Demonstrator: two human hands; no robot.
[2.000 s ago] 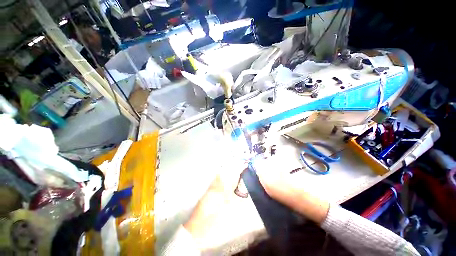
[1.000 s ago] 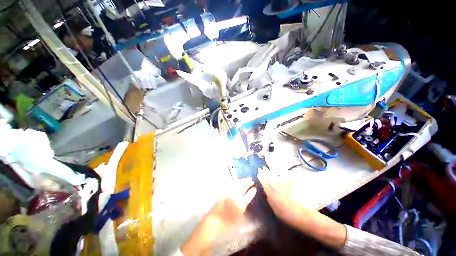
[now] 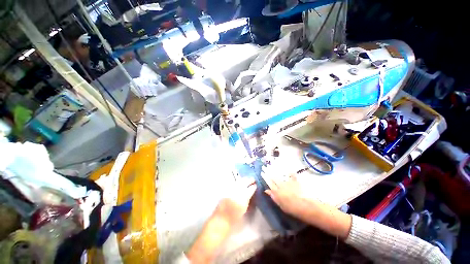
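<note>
A dark fabric strip runs from the needle area towards me, over the table's front edge. The white sewing machine with a blue stripe stands across the table, its needle area in strong glare. My left hand is left of the strip, its fingertips at the strip's edge, washed out by light. My right hand lies on the right side of the strip near the needle, fingers bent onto it. Whether either hand pinches the cloth is hard to tell.
Blue-handled scissors lie right of the needle. A yellow-edged parts tray is at the right table edge, a red-rimmed basket below. Yellow tape covers the left edge with a blue scrap. White cloth is heaped left.
Since one second ago, the strip lies straighter between my hands. A blue-grey patch at the needle shows smaller. The whole view has shifted slightly.
</note>
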